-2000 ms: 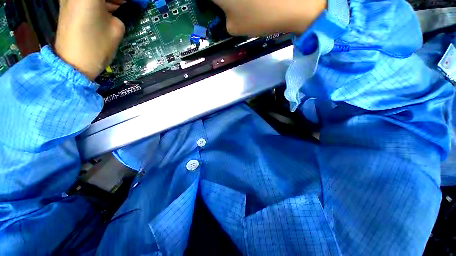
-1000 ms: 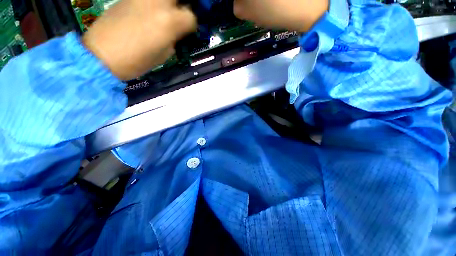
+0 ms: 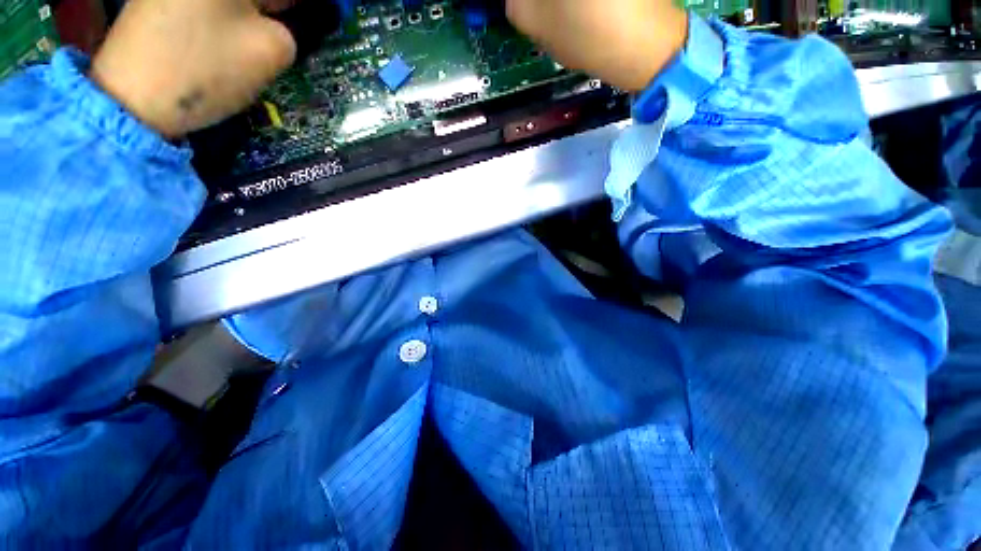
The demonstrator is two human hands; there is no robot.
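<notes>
A green printed circuit board (image 3: 355, 81) lies in a black pallet (image 3: 355, 161) with white printing on its front edge. A small blue box component (image 3: 395, 72) lies on the board between my hands. My left hand (image 3: 199, 59) is over the board's left part; its black-covered fingers reach the top edge and are dark and partly cut off. My right hand (image 3: 608, 32) is over the board's right part; its fingertips are cut off by the top edge. More blue shows at the top edge near the left fingers. What either hand holds is hidden.
A silver conveyor rail (image 3: 430, 210) runs across in front of my waist and continues at the right. Another green board (image 3: 898, 15) shows at the top right, and part of one (image 3: 24, 32) at the top left. A wrist strap hangs from my right cuff.
My left hand has moved back to the left from over the middle of the board, uncovering the board and a blue component. My right hand has shifted slightly left.
</notes>
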